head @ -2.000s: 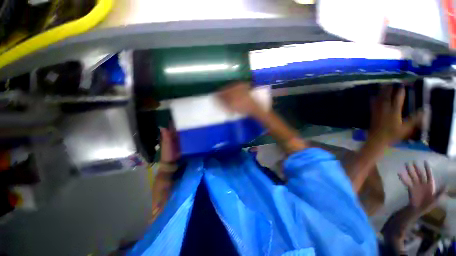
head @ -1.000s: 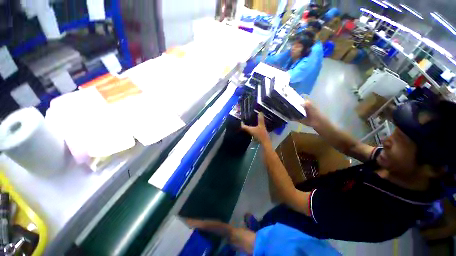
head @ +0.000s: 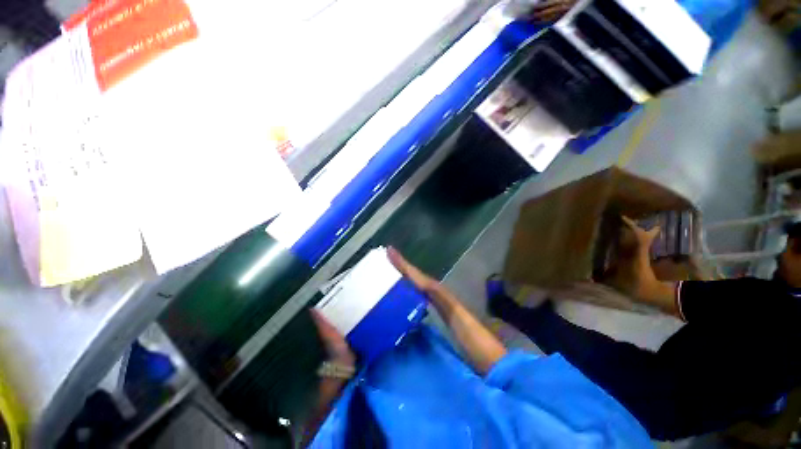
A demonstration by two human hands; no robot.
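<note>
A stack of white-and-blue cartons (head: 364, 294) is held close in front of my body, over the near edge of the green conveyor belt (head: 215, 289). My left hand (head: 335, 351) is at the stack's left side. My right hand (head: 435, 289) lies along its right side, fingers at the upper corner. Both hands look bare and slightly blurred. A long row of white-and-blue cartons (head: 395, 140) stands on the far side of the belt.
Papers (head: 211, 149), some with an orange block (head: 140, 39), lie on the white shelf. Black boxes (head: 575, 83) stand at the upper right. A person in black (head: 703, 351) reaches into an open brown shipping carton (head: 562, 228) on the floor.
The view has turned and moved closer to the belt. The neighbouring person's hands have gone from the black boxes, and one is now in the brown carton. The stack shows more fully, between both my hands.
</note>
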